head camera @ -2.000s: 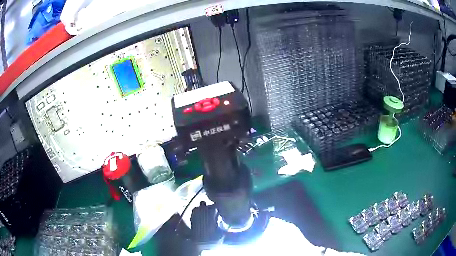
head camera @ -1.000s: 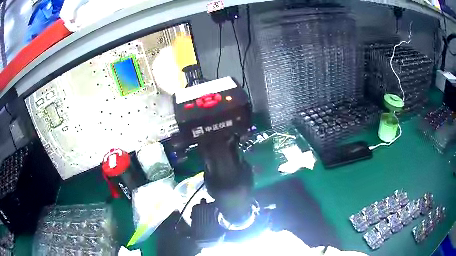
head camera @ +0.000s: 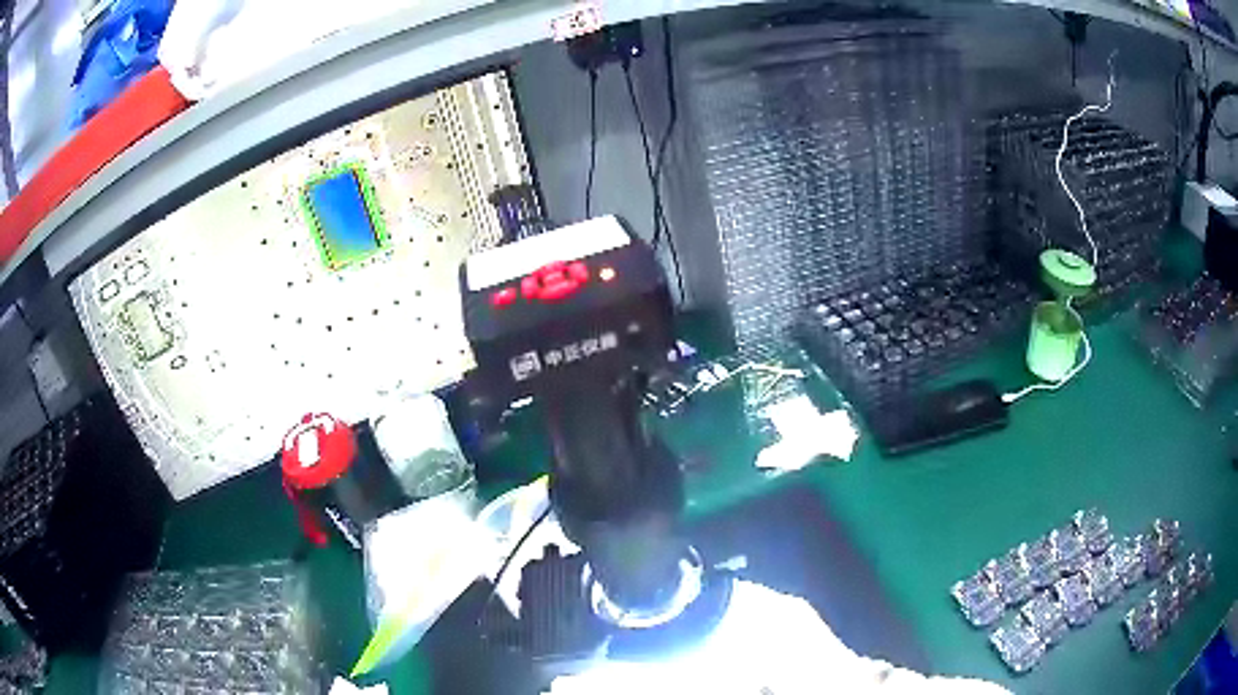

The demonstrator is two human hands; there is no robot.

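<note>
The black video microscope (head camera: 568, 306) stands in the middle, its ring light (head camera: 645, 597) glowing white at the bottom. The monitor (head camera: 258, 292) shows a pale circuit board with a blue rectangle outlined in green. An overexposed white shape, probably my right hand or sleeve (head camera: 774, 652), lies under and right of the lens; its fingers cannot be made out. A small white patch at the bottom edge, left of the microscope, may be part of my left hand or sleeve; this is unclear. Glare hides whatever is under the lens. Electronic modules (head camera: 1073, 584) stand in short rows at right.
A clear blister tray (head camera: 204, 631) is at lower left. A red-topped black bottle (head camera: 319, 455), a clear jar (head camera: 421, 445) and a plastic bag (head camera: 424, 564) stand left of the microscope. Tissue (head camera: 805, 435), a black phone-like item (head camera: 944, 417), a green device (head camera: 1054, 340) and stacked trays (head camera: 842, 177) are behind.
The blurred white and orange shape that covered the monitor's right side one second ago is gone, and the board shows there. The white shape under the lens has shifted slightly. The modules have not moved.
</note>
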